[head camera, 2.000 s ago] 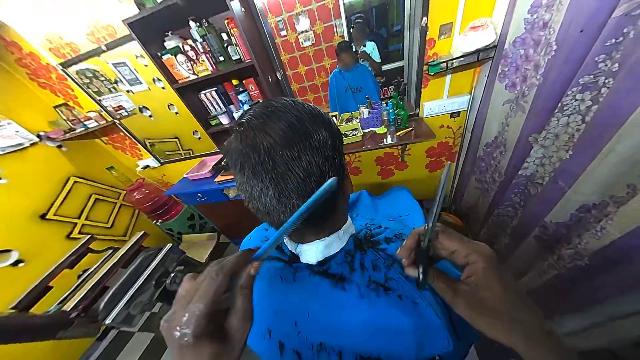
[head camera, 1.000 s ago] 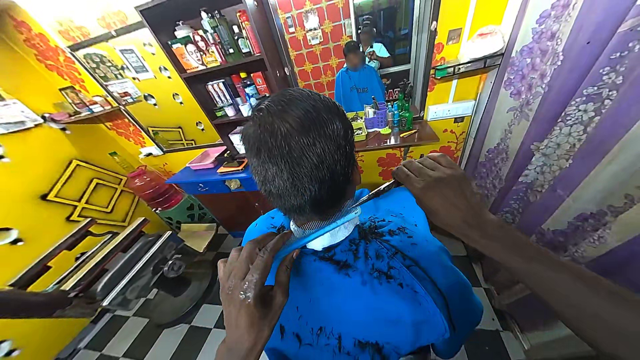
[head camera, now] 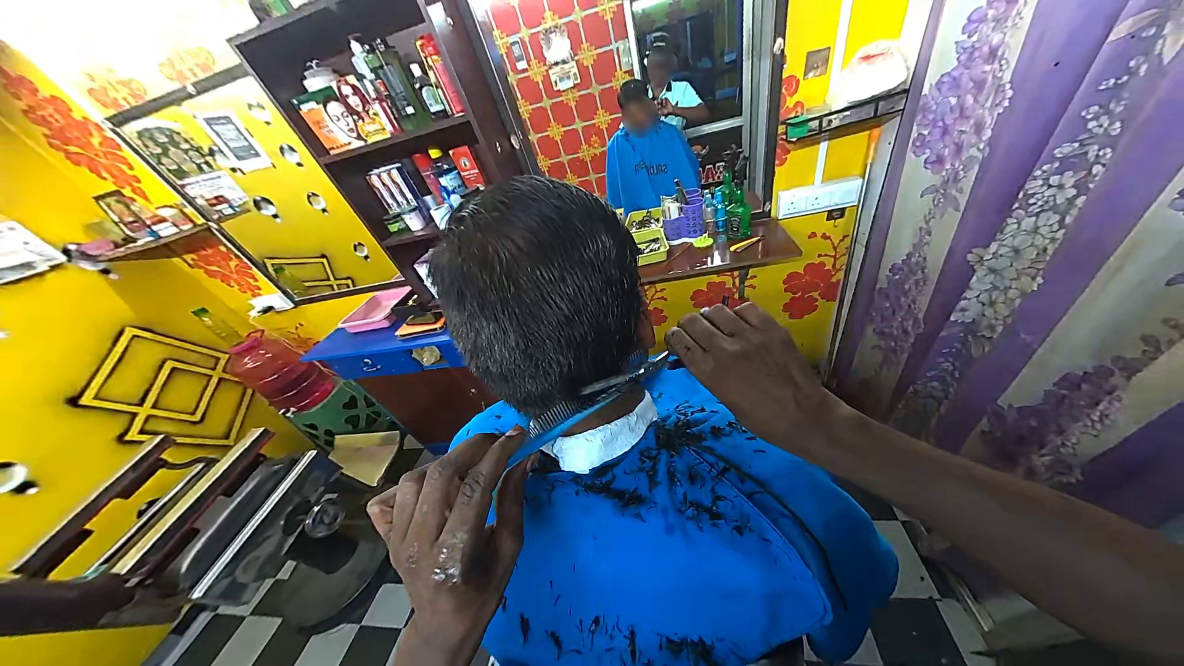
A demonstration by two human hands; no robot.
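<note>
My left hand (head camera: 453,527) grips one end of a blue comb (head camera: 541,430), whose teeth lie in the short dark hair at the nape of a seated person's head (head camera: 541,287). My right hand (head camera: 740,361) is shut on hair scissors (head camera: 615,380); their blades lie along the comb, low at the back of the head. The rest of the scissors is partly hidden by my fingers. A white neck strip (head camera: 606,439) circles the neck. Below it, a blue cape (head camera: 647,573) covers the shoulders and carries many dark hair clippings.
Ahead stand a wall mirror (head camera: 573,92), a counter (head camera: 772,242) with bottles and a purple basket (head camera: 683,222), and a dark shelf unit (head camera: 398,143). A blue cabinet (head camera: 370,356) and an empty-looking chair (head camera: 259,518) are at left. A purple floral curtain (head camera: 1008,231) hangs at right.
Two seconds ago the comb and scissors were apart, with the comb raised behind the head. Now both are together at the nape. Since one second ago, the comb has risen slightly into the hair.
</note>
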